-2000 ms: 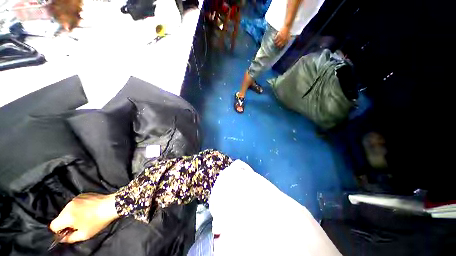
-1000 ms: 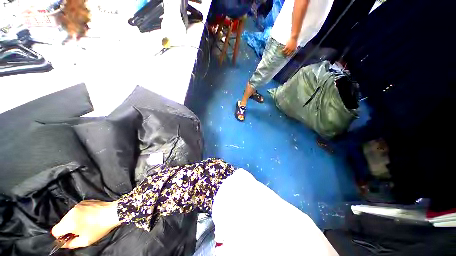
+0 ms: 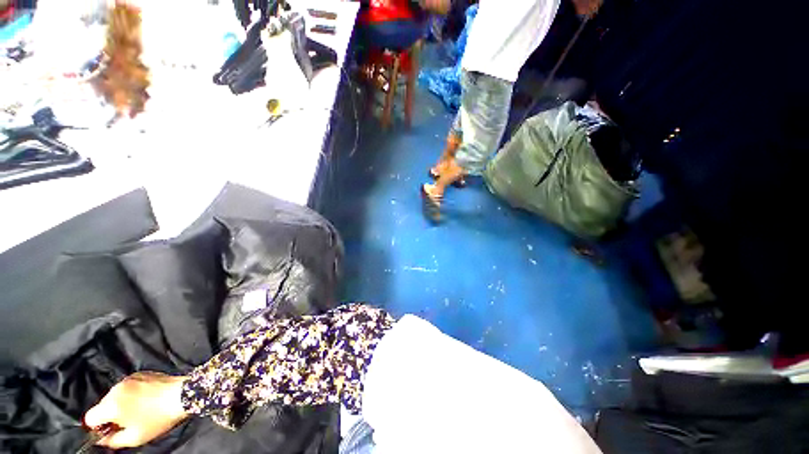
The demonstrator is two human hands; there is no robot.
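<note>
A dark garment (image 3: 177,284) lies spread over the near part of the white table (image 3: 213,160), with matt cloth and shiny crinkled lining. A small white label (image 3: 255,300) shows on it. My right hand (image 3: 137,410), in a floral sleeve, rests low over the lining at the bottom left. Its fingers are closed around small thread snips (image 3: 105,433), mostly hidden in the palm, with a thin dark tip showing. My left hand is not in the picture.
Black hangers (image 3: 40,151) and a brown feathery thing (image 3: 122,62) lie on the table. More hangers (image 3: 244,62) lie at its back. A person (image 3: 488,97) stands on the blue floor by a green sack (image 3: 563,168). Another person sits behind on a stool (image 3: 395,84).
The view has shifted, so the table and garment sit lower in the picture. The standing person's legs have changed position. My right hand stays closed on the snips over the garment.
</note>
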